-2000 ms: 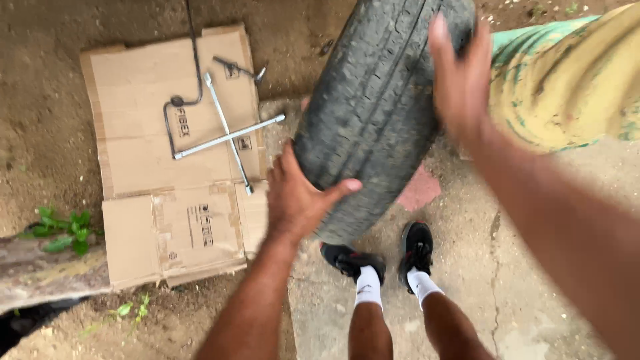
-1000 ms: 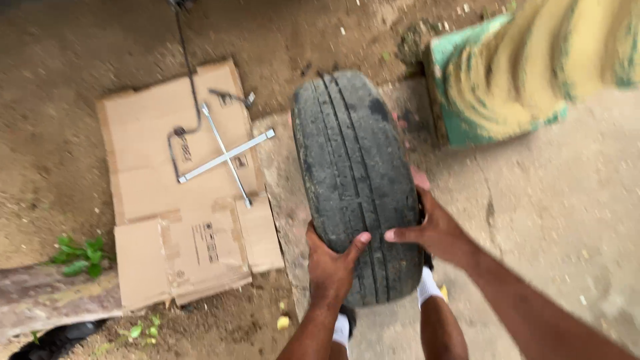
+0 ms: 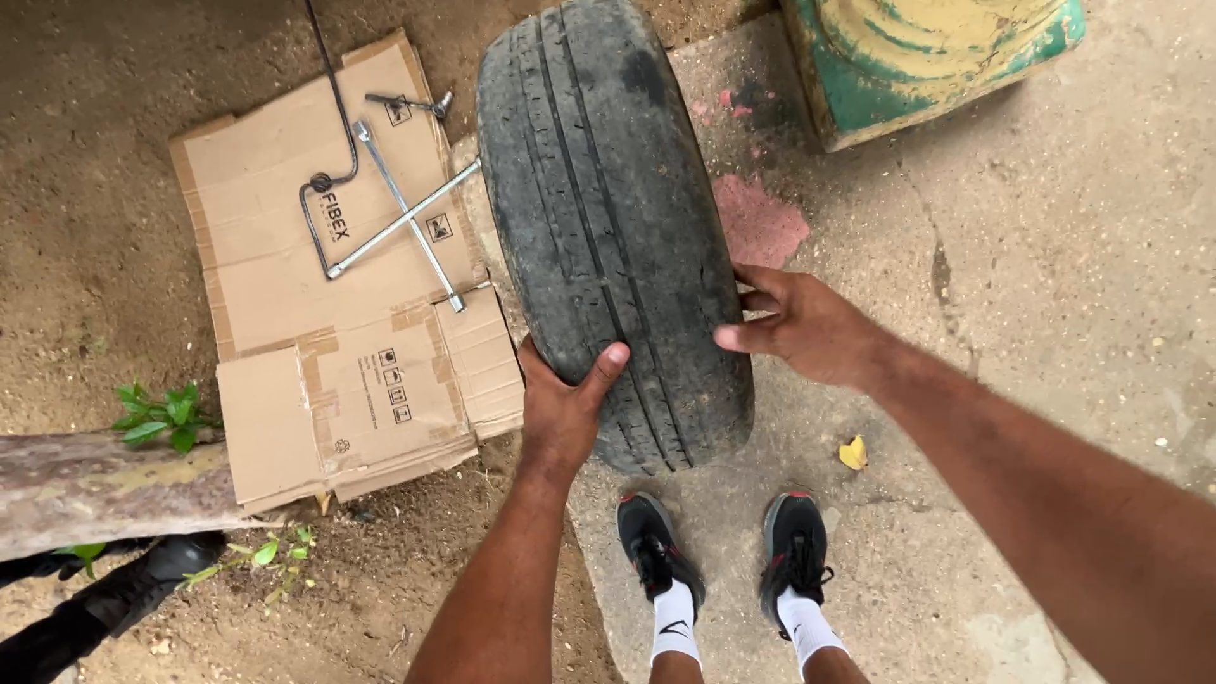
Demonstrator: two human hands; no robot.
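A worn black car tire (image 3: 608, 237) stands on its tread in front of my feet, tread facing me. My left hand (image 3: 565, 399) grips its lower left edge, thumb across the tread. At the right sidewall, my right hand (image 3: 793, 323) has its thumb and fingers apart, the fingertips by the tire's edge; whether they press on it is unclear. Left of the tire, a four-way lug wrench (image 3: 408, 217) lies on flattened cardboard (image 3: 256, 237), along with a bent dark metal rod (image 3: 344, 123) and a small socket-ended tool (image 3: 408, 102).
A green and yellow painted column base (image 3: 855, 104) stands at the upper right. My shoes (image 3: 655, 541) are on the concrete just below the tire. At the lower left are a tree trunk (image 3: 104, 489) and another person's black boot (image 3: 157, 579). A yellow leaf (image 3: 853, 453) lies at the right.
The tire was tilted between my hands two seconds ago and has since come more upright. My right hand has moved from its tread to the right edge, thumb now off the tread.
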